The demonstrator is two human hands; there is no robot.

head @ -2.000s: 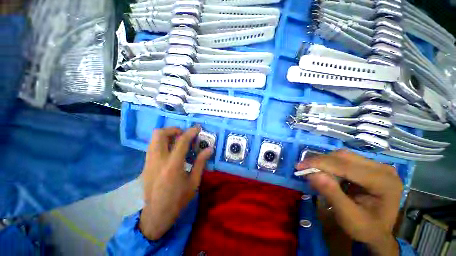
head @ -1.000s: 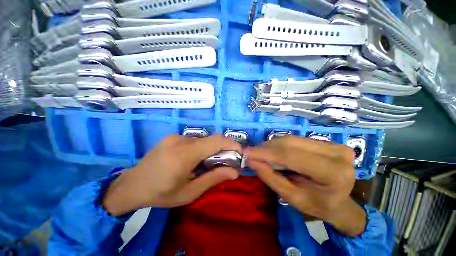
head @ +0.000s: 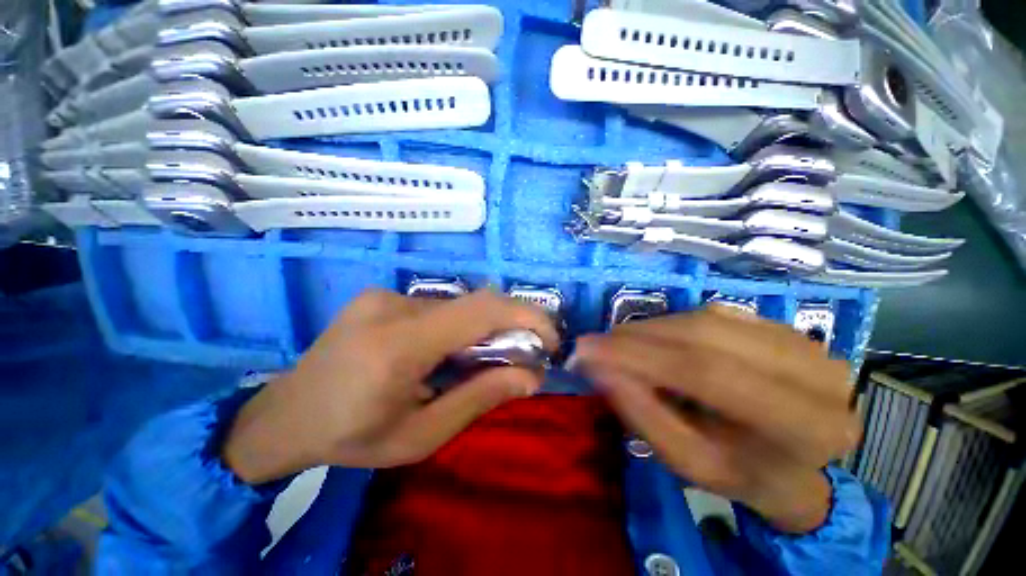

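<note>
My left hand [head: 377, 377] holds a silver watch case [head: 512, 347] between thumb and fingers, low in front of the blue compartment tray [head: 338, 295]. My right hand [head: 720, 394] is just right of it, blurred, fingertips together and a small gap from the case. A small pale spot shows at its fingertips; I cannot tell if it is a held part. A row of watch cases sits in the tray's front pockets, partly behind my hands; the rightmost [head: 812, 323] shows its dark sensor. Strapped watches lie stacked at left [head: 194, 158] and right [head: 784, 225].
Clear plastic bags lie at the left edge [head: 20, 158] and upper right [head: 970, 101]. A dark green surface [head: 956, 298] is right of the tray. A rack of upright panels [head: 939, 450] stands at the lower right. Two strapped watches lie skewed across the upper right stack.
Both hands came together in front of the tray, a case now in my left hand. Since a second ago, my right fingertips have moved slightly right, off the case. The view has shifted.
</note>
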